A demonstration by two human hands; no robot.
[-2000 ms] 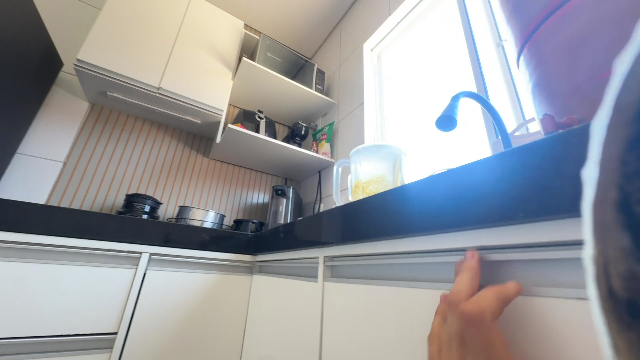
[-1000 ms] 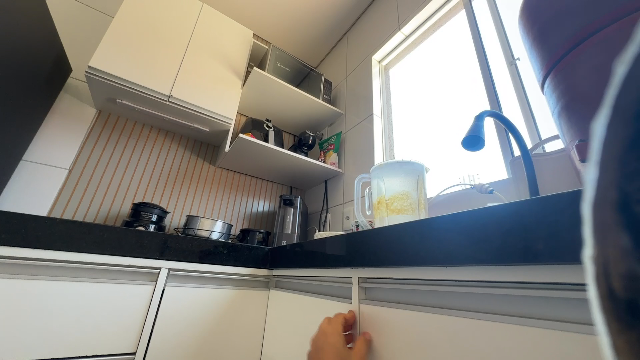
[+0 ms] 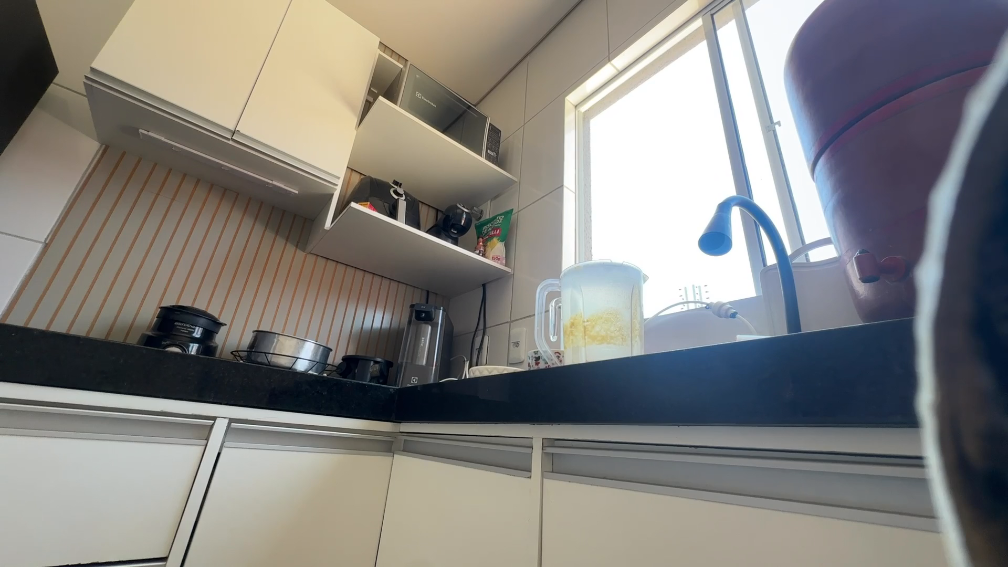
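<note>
Neither of my hands shows in the head view now, so what they hold or touch is hidden. A clear blender jug (image 3: 602, 311) with a handle and yellow contents stands near the edge of the black stone countertop (image 3: 669, 390). Right of it rises a dark, flexible-looking faucet (image 3: 780, 260) with its head bent down. A large reddish-brown water filter (image 3: 874, 157) with a small tap stands at the right, before the window. A metal pan (image 3: 290, 350) sits in a wire rack at the back left, between a black appliance (image 3: 183, 329) and a low black item (image 3: 364, 368).
White base cabinets (image 3: 465, 504) run below the countertop and meet at a corner. A tall dark dispenser (image 3: 425, 344) stands in that corner. Open shelves (image 3: 425, 252) above hold an air fryer, a microwave (image 3: 445, 110) and a green bag. A blurred dark object with a pale edge (image 3: 965, 339) blocks the far right.
A hand at the cabinet fronts below the countertop moved left between the two earlier frames and is now out of view. The cabinet fronts look the same.
</note>
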